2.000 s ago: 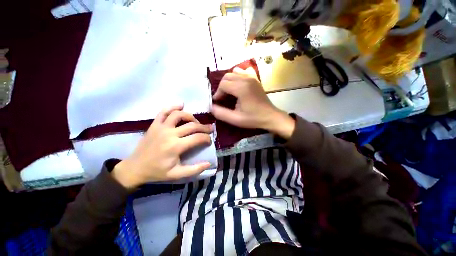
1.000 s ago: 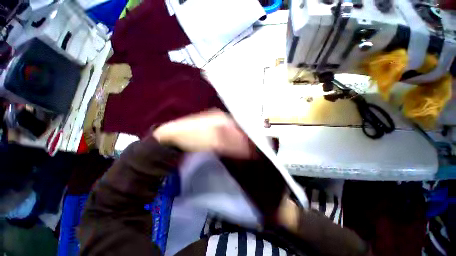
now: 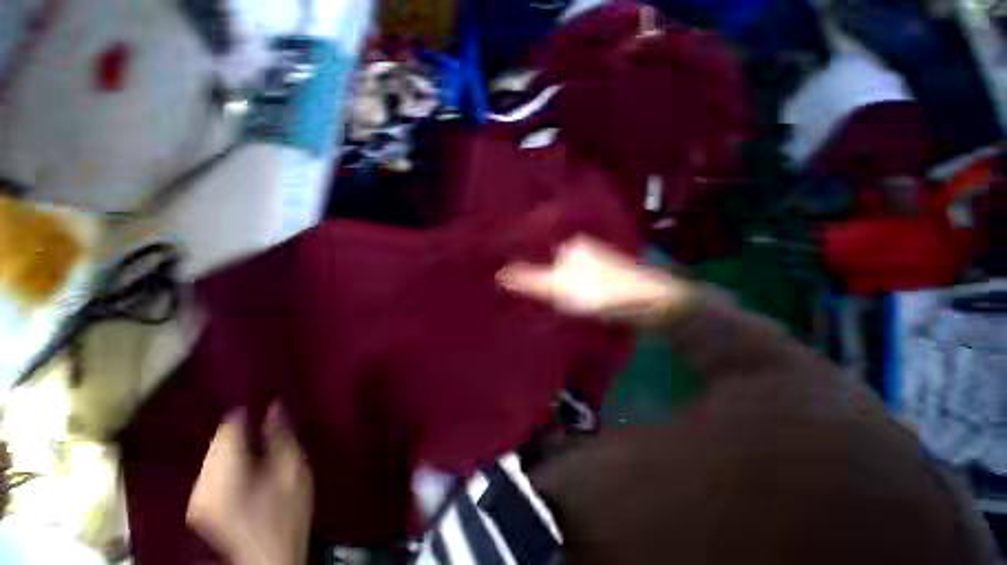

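A large maroon cloth panel (image 3: pixel 387 331) spreads from the sewing table across the front of my lap to the right. My left hand (image 3: pixel 252 491) is at the cloth's lower left, blurred and cut off by the bottom edge; its fingers point up over the cloth. My right hand (image 3: pixel 591 278) is over the cloth's right part, one finger stretched left and the others unclear. Blur hides whether either hand grips the cloth. Black-handled shears (image 3: pixel 127 289) lie on the table left of the cloth.
The white machine head (image 3: pixel 99 110) and a yellow pompom (image 3: pixel 35 252) are at the left. A heap of maroon pieces (image 3: pixel 663 99) lies beyond the cloth. A red item (image 3: pixel 900 245) is at the right. My striped apron (image 3: pixel 491 516) shows below.
The view has swung right. The white-backed piece that my hands were moving is out of recognisable view, and a maroon panel now spreads between my hands.
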